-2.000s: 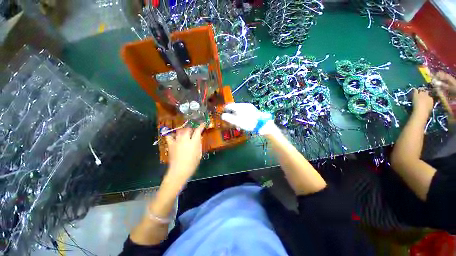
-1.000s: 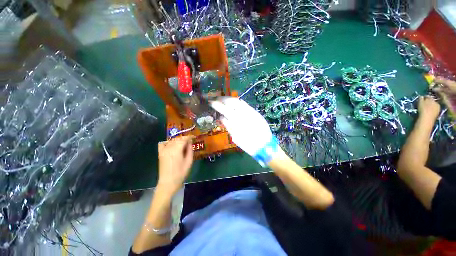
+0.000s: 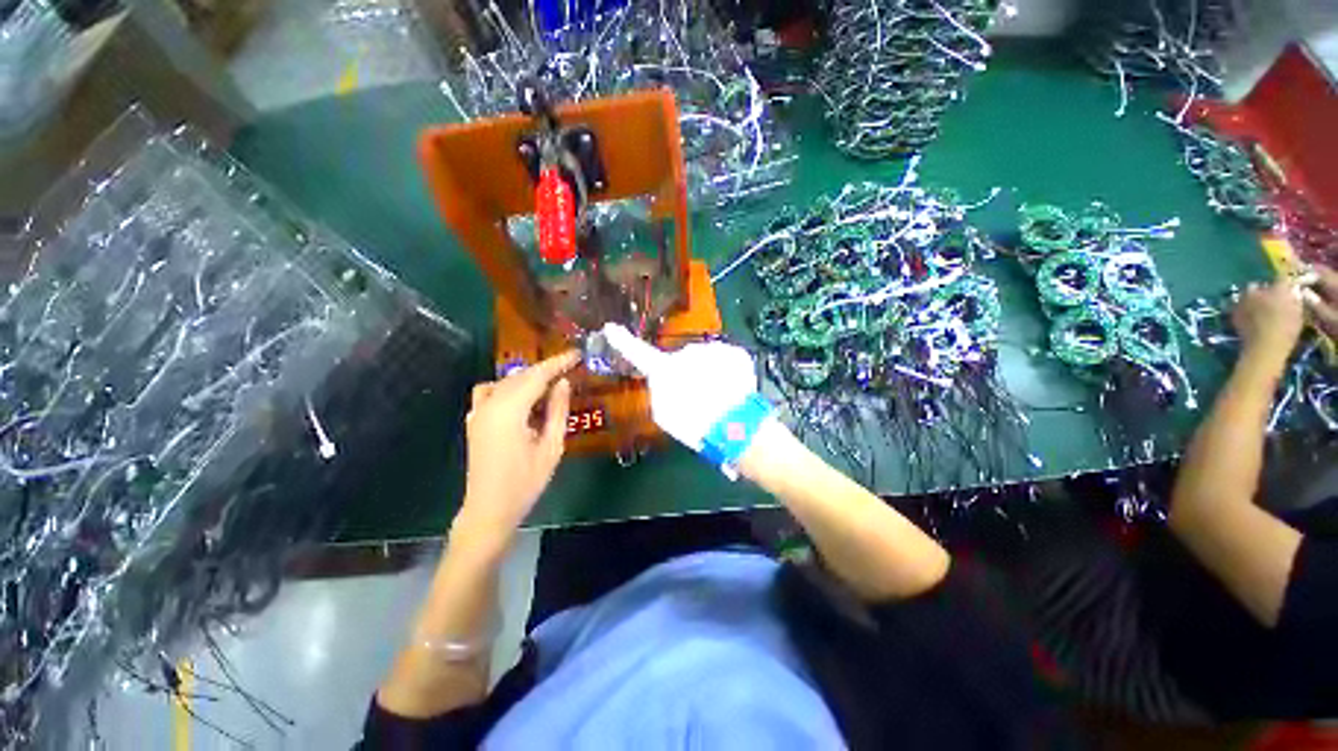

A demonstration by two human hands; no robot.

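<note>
The orange lever press (image 3: pixel 682 191) stands in front of me, with its red lever grip (image 3: pixel 556 217) hanging down. Its display (image 3: pixel 586 421) reads 235 in red. My bare left hand (image 3: pixel 514 426) is at the front left of the press, with thumb and forefinger close together near the press heads. Whether it pinches something is too small to tell. My gloved right hand (image 3: pixel 702 385) reaches in from the right, its forefinger pointing at the press heads. Fingers and blur hide the work spot and any part in it.
Green ring parts (image 3: pixel 880 294) lie right of the press, with a smaller group (image 3: pixel 1093 286) beyond. Wire bundles (image 3: pixel 903 74) stand behind. A wire heap under clear plastic (image 3: pixel 191 338) is at left. Another person's hand (image 3: pixel 1271 316) works at far right near a red surface (image 3: pixel 1291 125).
The lever grip has come down since the first frame. My right hand has moved from the lever area down to the press heads. My left hand has moved slightly toward them. The display changed from 234 to 235.
</note>
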